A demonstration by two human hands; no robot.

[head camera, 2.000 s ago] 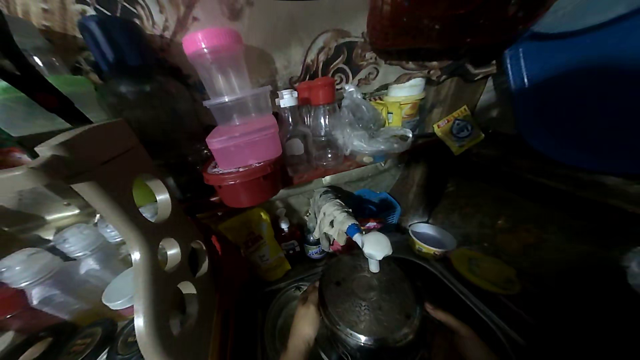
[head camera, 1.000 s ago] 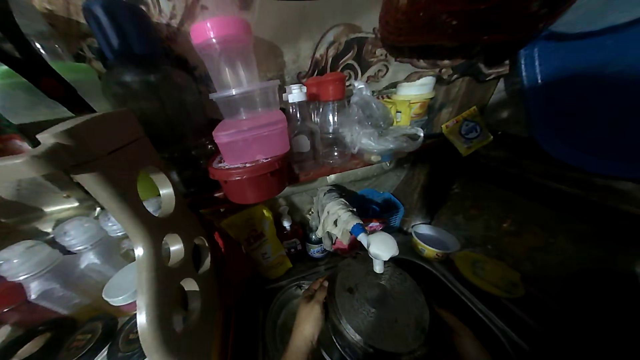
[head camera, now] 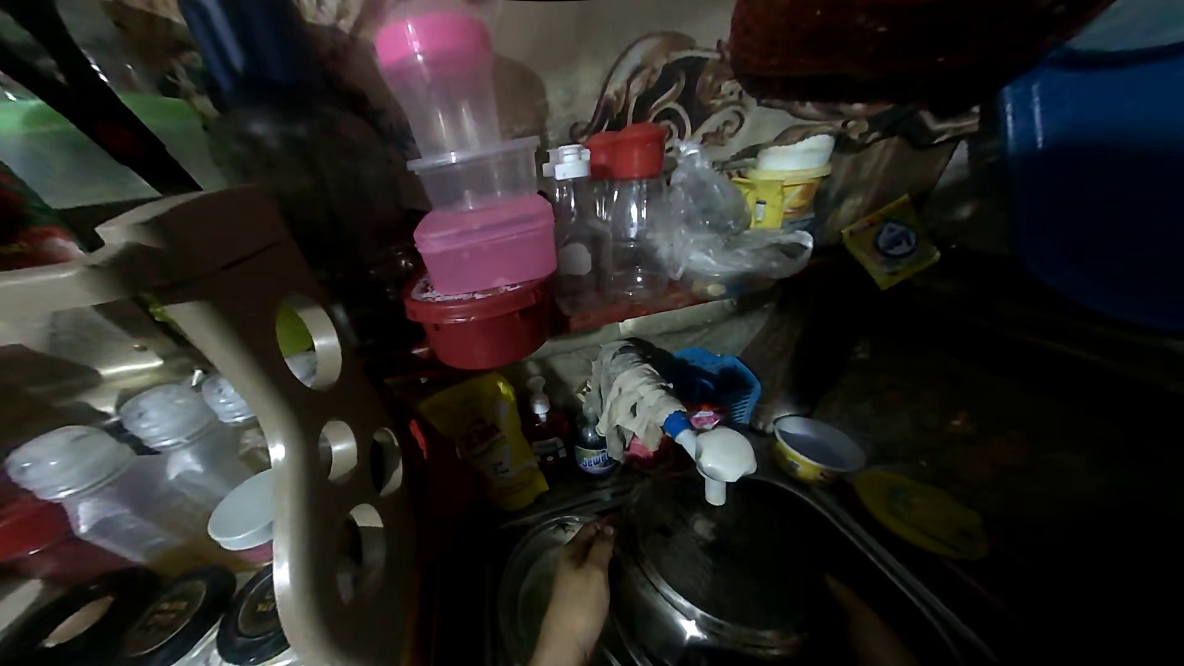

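Note:
A round metal pot with a dark, sooty face stands in the sink, below a white plastic tap wrapped in cloth. My left hand is at the pot's left side, fingers bent; whether it grips the rim is not clear. Under and beside that hand lies another round metal vessel. My right hand is a dim shape near the pot's right side, its fingers lost in shadow.
A shelf above holds a red tub, pink box and clear bottles. Behind the sink stand a yellow pouch and blue basket. A bowl sits right; a beige rack stands left.
My left hand has moved up along the pot's left side since two seconds ago. The right hand has become dimmer and harder to see. The pot's dark face has shifted slightly.

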